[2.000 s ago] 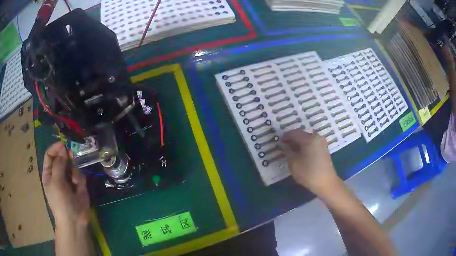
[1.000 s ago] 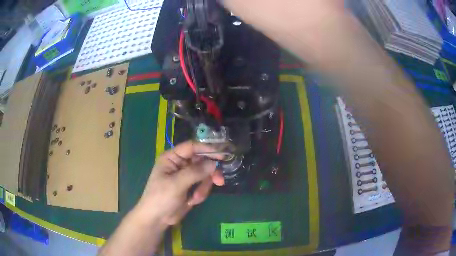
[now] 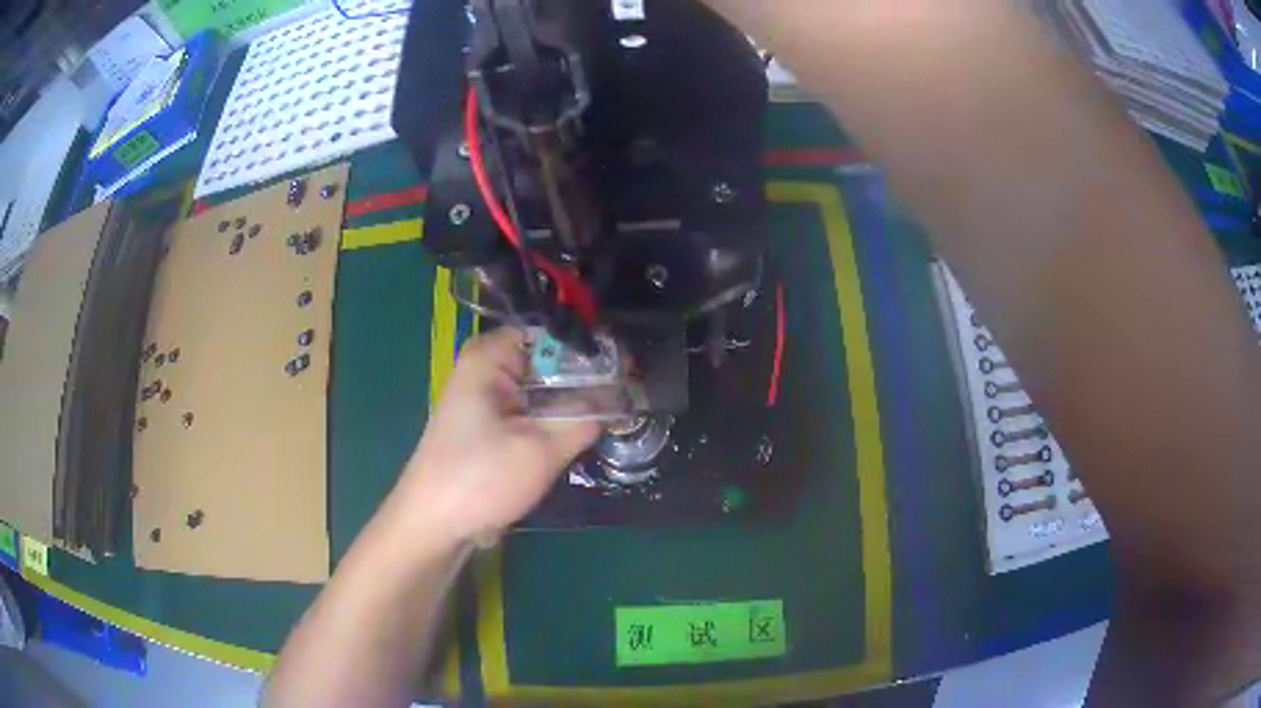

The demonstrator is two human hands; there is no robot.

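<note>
The black test fixture stands in front of me, with red wires and a clear plastic block at its front. A round silvery metal seat lies just below the block. My left hand is at the block's left side, fingers around its edge; whether it grips the block or a small part is hidden. My right forearm crosses the upper right; the right hand is cut off by the top edge. A white parts tray with dumbbell-shaped slots lies at the right, partly behind the forearm.
A cardboard sheet with scattered dark parts lies left, beside stacked cardboard. A dotted white tray and blue bin are rear left. Stacked trays are rear right. A green label lies before the fixture.
Since two seconds ago, the view has swung left and my right hand has gone from the parts tray to beyond the top edge. My left hand has closed in around the clear block.
</note>
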